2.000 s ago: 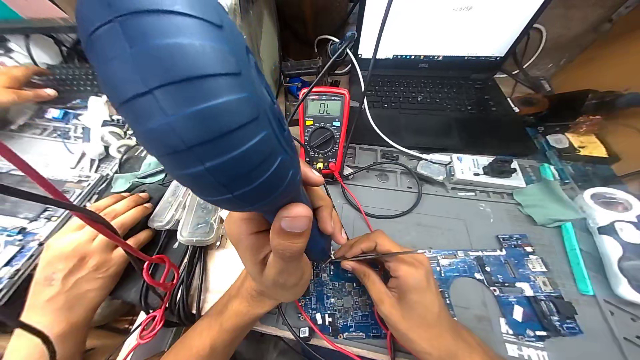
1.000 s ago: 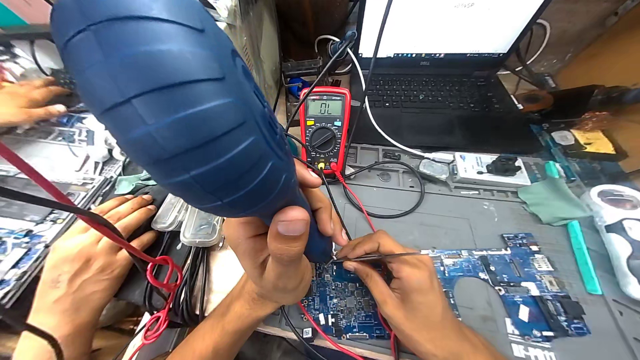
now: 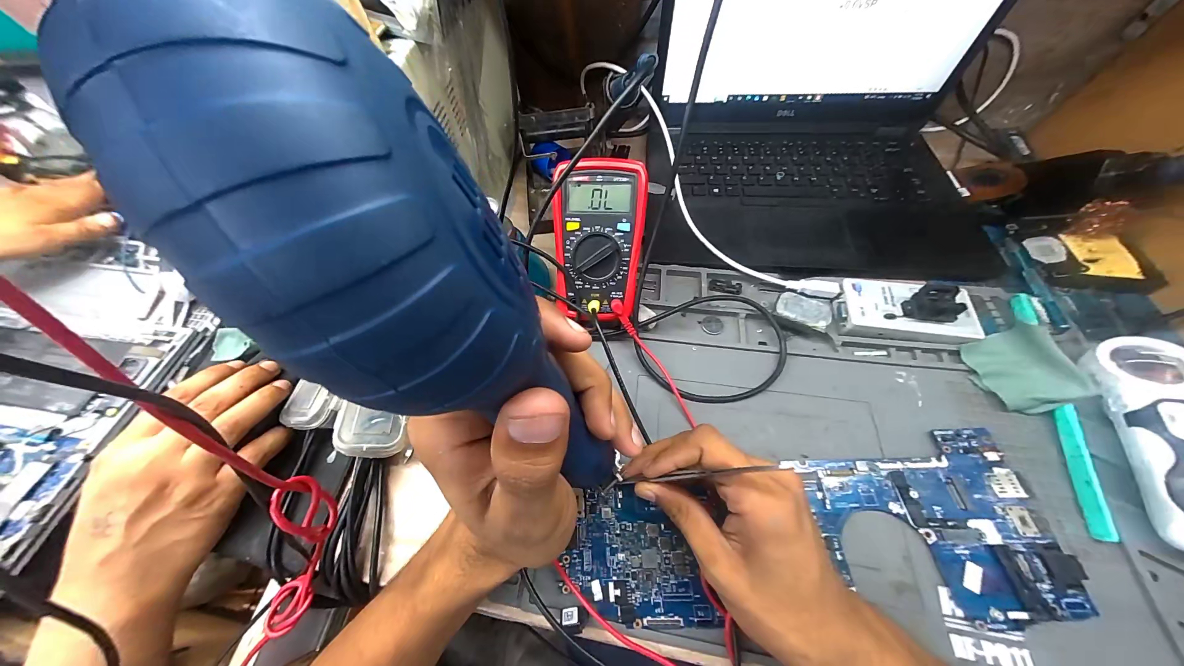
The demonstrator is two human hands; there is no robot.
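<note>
My left hand [image 3: 518,481] grips the narrow end of a large dark blue ribbed tool [image 3: 305,213], whose kind I cannot tell; its bulky body fills the upper left of the view. The tool's tip points down at a blue laptop circuit board [image 3: 647,555]. In my right hand [image 3: 740,518], between thumb and fingers, are thin metal tweezers [image 3: 712,474], their points beside the tool's tip at the board's upper edge. The exact contact is hidden. Behind stands a red digital multimeter [image 3: 599,240] with a lit display and two leads plugged in.
A Dell laptop [image 3: 795,185] stands open at the back. Another person's hand [image 3: 166,481] rests at left, beside small clear plastic cases [image 3: 368,430] and coiled cables. A green cloth [image 3: 1027,365], a teal brush [image 3: 1084,472] and a white device [image 3: 1147,416] lie at right. Test leads cross the mat.
</note>
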